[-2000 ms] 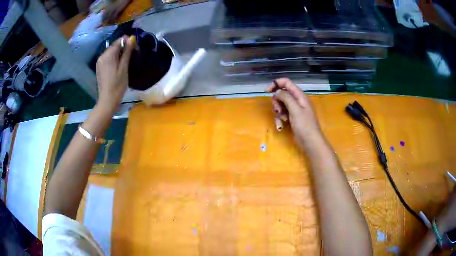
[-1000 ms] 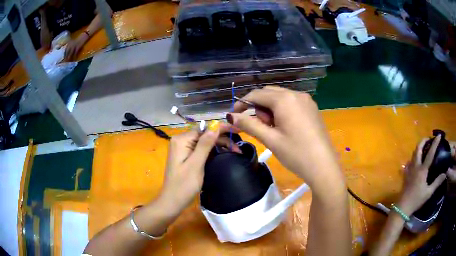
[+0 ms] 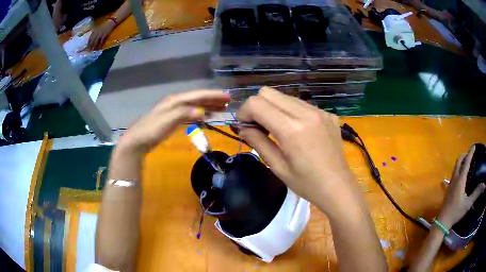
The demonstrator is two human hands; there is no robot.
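The black dome-shaped housing point(image 3: 250, 196) with a white outer casing point(image 3: 280, 228) lies tilted on the orange-taped bench, its open end toward the left. Thin wires and a white connector with blue and yellow parts point(image 3: 198, 139) stick up from the opening. A thin purple wire end point(image 3: 199, 232) hangs out at the lower left. My left hand point(image 3: 170, 117) is raised above the opening, blurred, fingers extended. My right hand point(image 3: 282, 130) is above the housing, thumb and fingers pinched on a slim metallic tool point(image 3: 249, 124); a thin blue wire shows beside its tip.
Stacked clear trays point(image 3: 298, 61) with black shells stand behind the hands. A black cable point(image 3: 375, 172) lies at the right. Another person's hand point(image 3: 453, 199) holds a black unit at the right edge. More hands and a white unit point(image 3: 401, 33) are at the back.
My left hand has let go of the wires and moved up and left. The housing has turned, its opening now facing left. My right hand still holds the slim tool.
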